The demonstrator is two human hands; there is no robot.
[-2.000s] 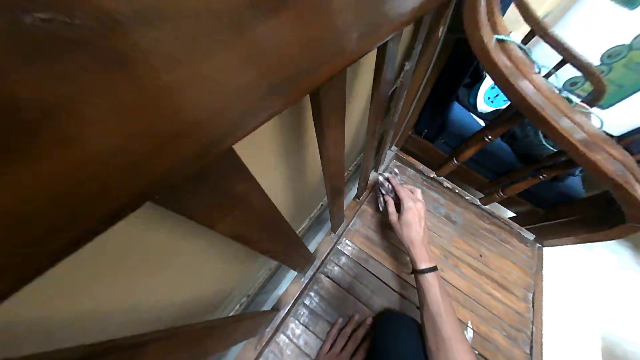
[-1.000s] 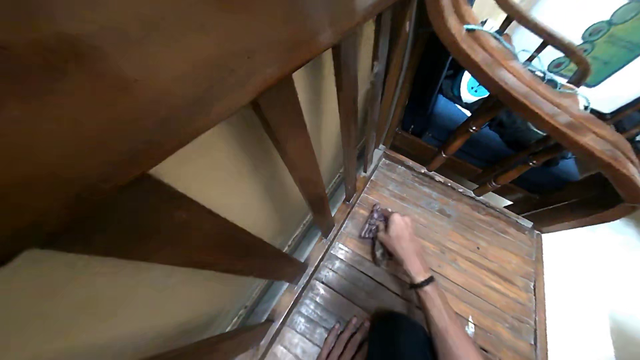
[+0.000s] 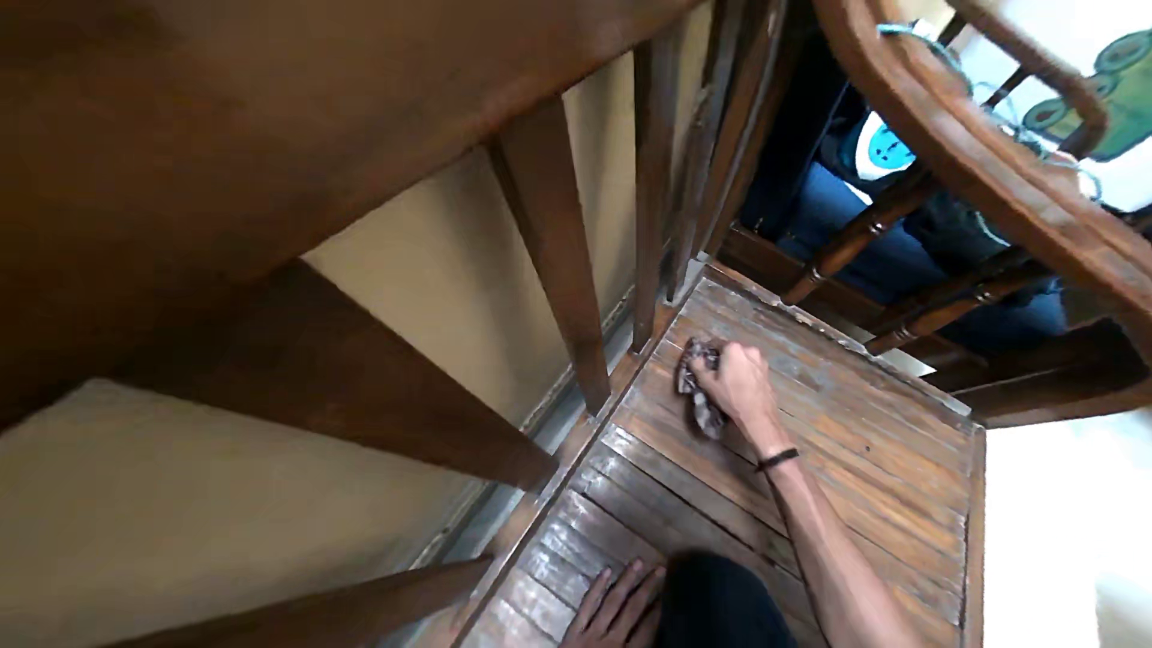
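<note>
My right hand (image 3: 740, 382), with a dark band at the wrist, grips a crumpled patterned cloth (image 3: 700, 387) and presses it on the wooden plank floor (image 3: 855, 441). Part of the cloth spreads out to the left of my fingers, near the foot of the slatted railing. My left hand (image 3: 619, 605) rests flat on the planks at the bottom of the view, its fingers spread, beside my dark-clothed knee (image 3: 720, 603). Only its fingers and part of its back show; it holds nothing.
Wooden balusters (image 3: 562, 261) run along the left, beneath a broad brown rail (image 3: 270, 117). A curved wooden handrail (image 3: 999, 153) with turned spindles (image 3: 859, 238) bounds the upper right. Behind it lie dark blue items and a round white and blue object (image 3: 886, 148). Cord hangs over the handrail.
My right hand and the cloth have moved from the corner by the balusters back toward me along the planks. My left hand stays on the floor.
</note>
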